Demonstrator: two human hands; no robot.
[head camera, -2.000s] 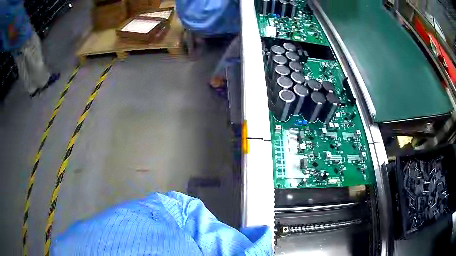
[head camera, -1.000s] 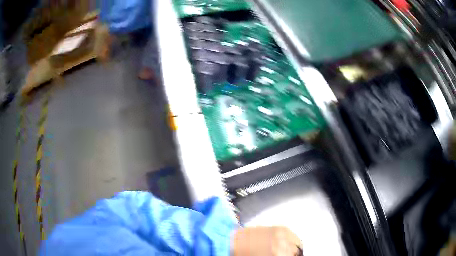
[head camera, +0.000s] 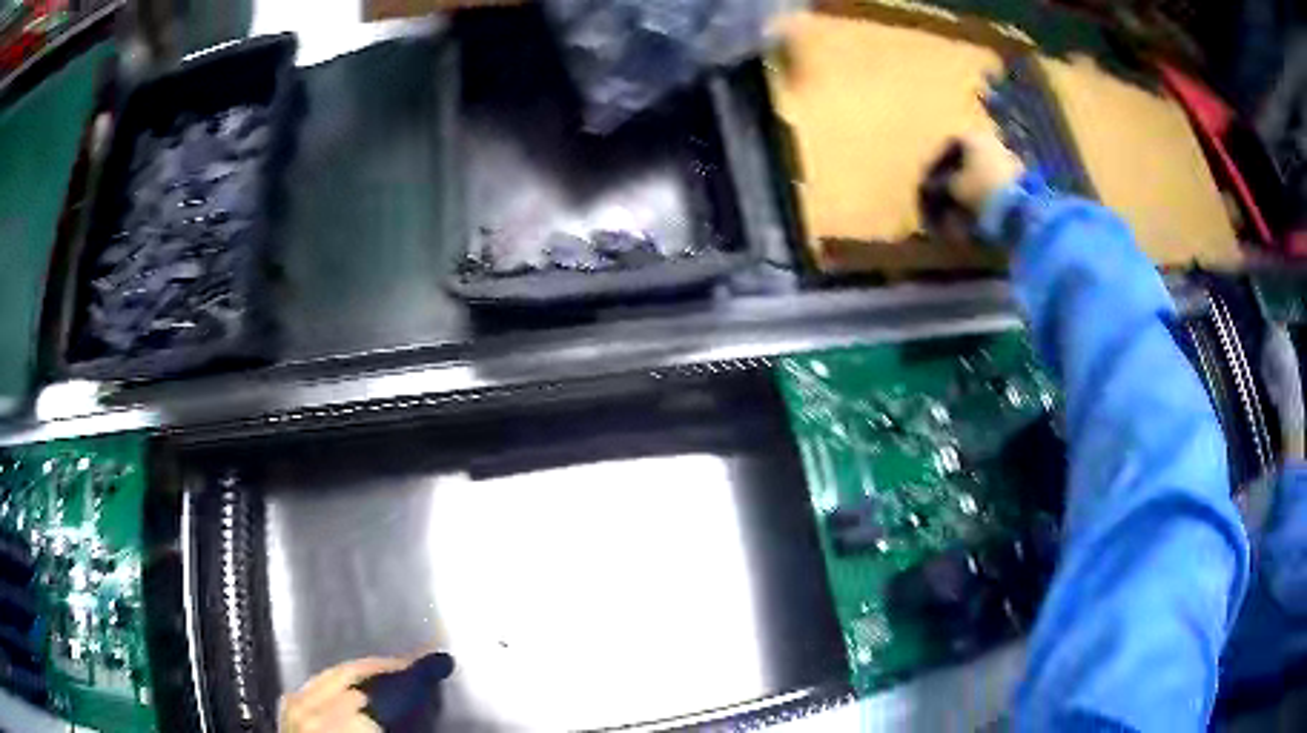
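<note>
My right hand (head camera: 975, 189), with black finger covers, is blurred over the yellow cardboard tray (head camera: 874, 122) at the upper right. Grey blocks (head camera: 1042, 122) stand in a row in the tray just beyond the hand. Whether it holds anything cannot be told. My left hand (head camera: 358, 697) is at the lower left edge over the open conveyor section, partly cut off; its black-covered fingers point right and no held part can be made out. A green circuit board (head camera: 917, 458) lies right of the open section, partly behind my right sleeve.
Another green board (head camera: 86, 573) lies at the left. Beyond the metal rail (head camera: 573, 344) stand a black bin of dark parts (head camera: 179, 229) and a black bin (head camera: 573, 272) with a few parts and a clear plastic bag (head camera: 645, 50). Another blue sleeve shows at the right edge.
The view has swung right from the aisle and board to the bins. My right arm has come into view, reaching to the tray. My left hand now shows at the lower left.
</note>
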